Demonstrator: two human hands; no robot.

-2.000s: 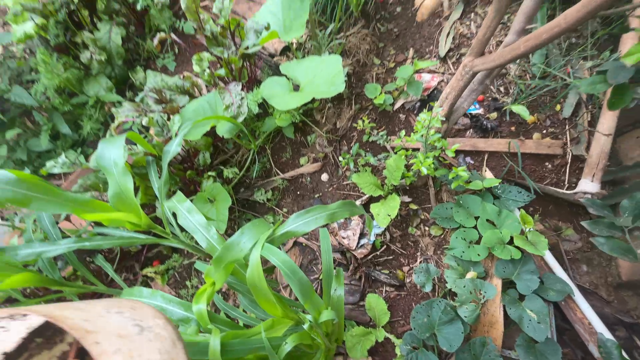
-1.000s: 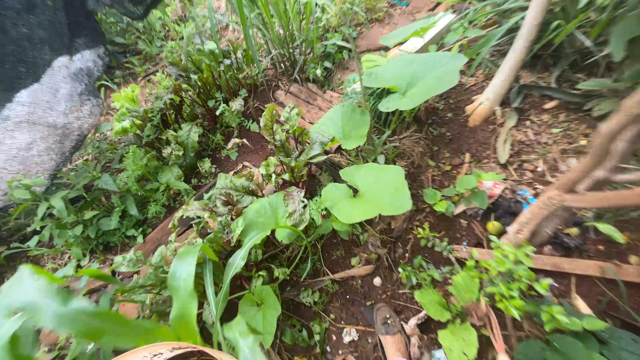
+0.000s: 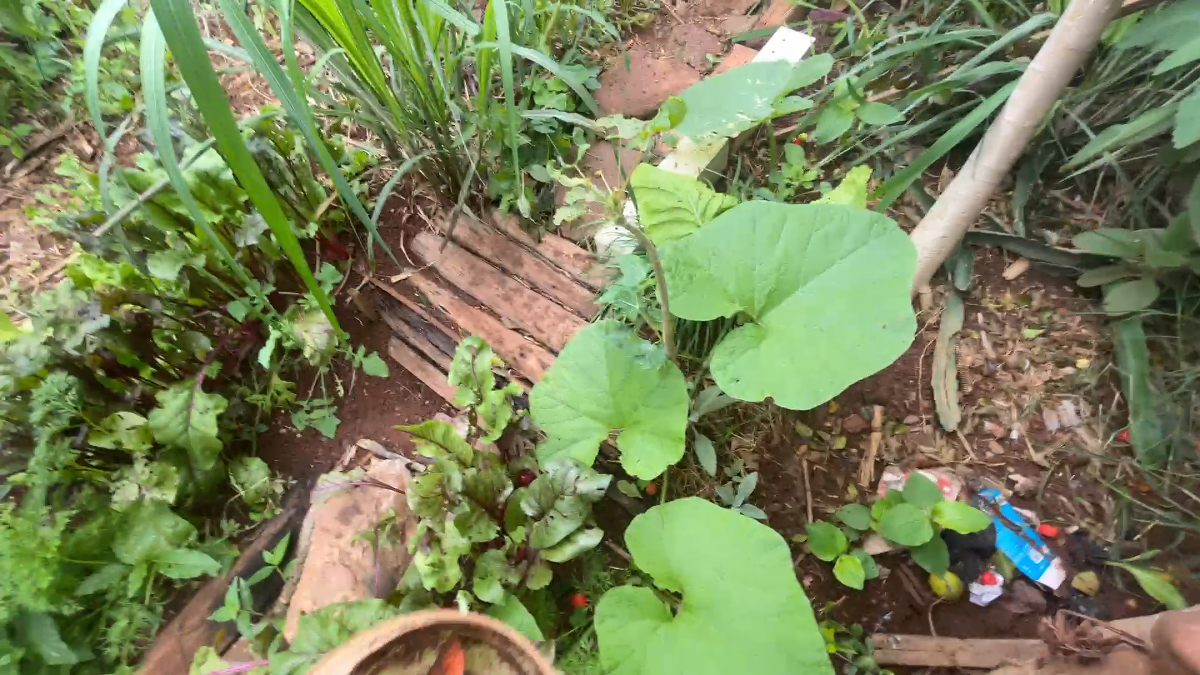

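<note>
At the bottom edge in the head view is the rim of a round, tan container point(image 3: 433, 626), cut off by the frame, with a small orange-red item point(image 3: 452, 658) inside. What seems to be part of my right hand point(image 3: 1179, 643) shows at the lower right corner, beside dry, brown, root-like strands point(image 3: 1092, 630); whether it grips anything cannot be told. My left hand is out of sight. Broad green leaves point(image 3: 792, 300) stand at the centre, and red-veined leafy plants point(image 3: 506, 516) grow just above the container.
Weathered wooden slats point(image 3: 497, 286) lie on the soil behind the leafy plants. A pale trunk point(image 3: 1008, 150) slants at the upper right. Blue packaging litter point(image 3: 1020, 536) and a yellow-green fruit point(image 3: 945, 586) lie at the right. A wooden strip point(image 3: 956, 651) runs along the bottom right.
The view has swung widely across the garden. A sandalled foot seen at the bottom one second ago is out of view, and more of the container's rim shows than then.
</note>
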